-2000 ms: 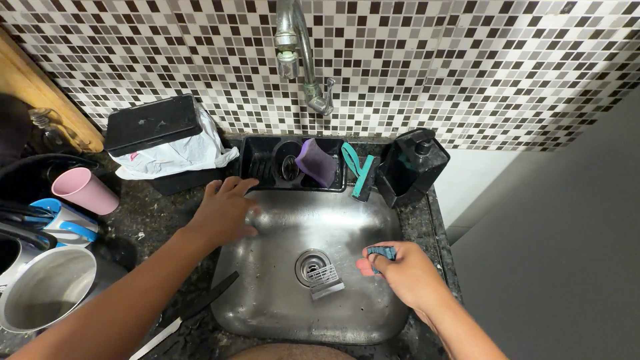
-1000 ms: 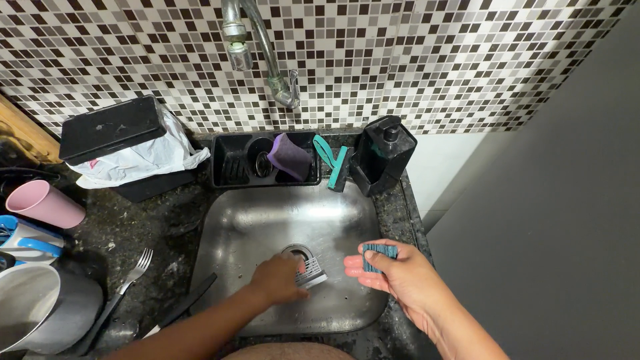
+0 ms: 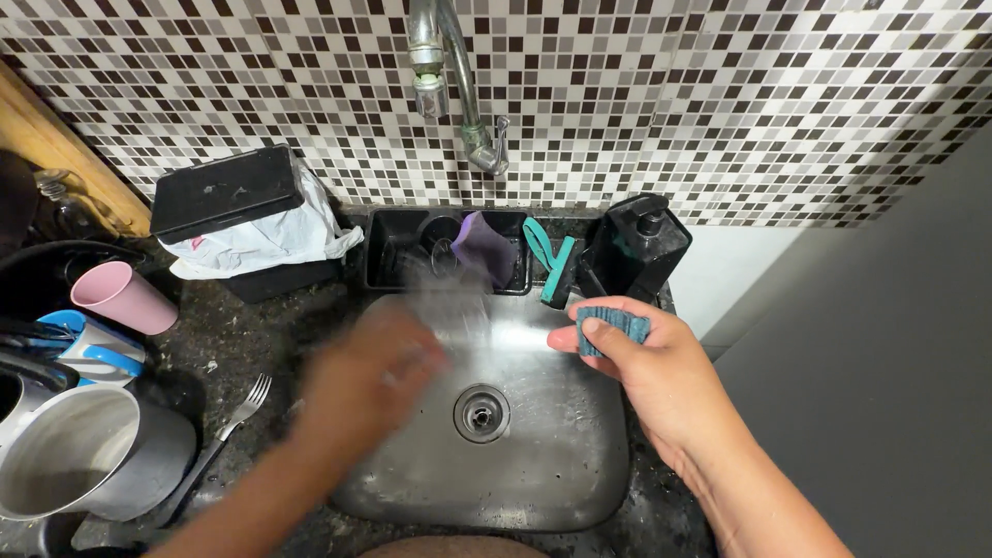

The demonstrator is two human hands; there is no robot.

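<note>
My left hand (image 3: 380, 360) is blurred over the left side of the steel sink (image 3: 542, 484). A blurred, see-through wrapper (image 3: 453, 298) extends from its fingertips toward the black sink caddy. My right hand (image 3: 639, 349) pinches a small ribbed blue-grey scouring pad (image 3: 612, 329) between thumb and fingers above the sink's right side. The drain strainer (image 3: 481, 414) lies uncovered between my hands. Behind them, a purple sponge (image 3: 486, 252) stands in the black caddy (image 3: 380, 260), beside a teal-handled brush or squeegee (image 3: 554, 267).
A faucet (image 3: 430, 66) hangs over the back. A black soap dispenser (image 3: 639, 248) stands right of the caddy. At left are a bag-lined black bin (image 3: 225, 194), a pink cup (image 3: 124, 297), a blue-and-white mug (image 3: 105, 353), a metal pot (image 3: 147, 457) and a fork (image 3: 244, 411).
The wrapper lay by the drain in both earlier frames. My left hand reached it there and has moved toward the back left with it. My right hand still holds the scouring pad.
</note>
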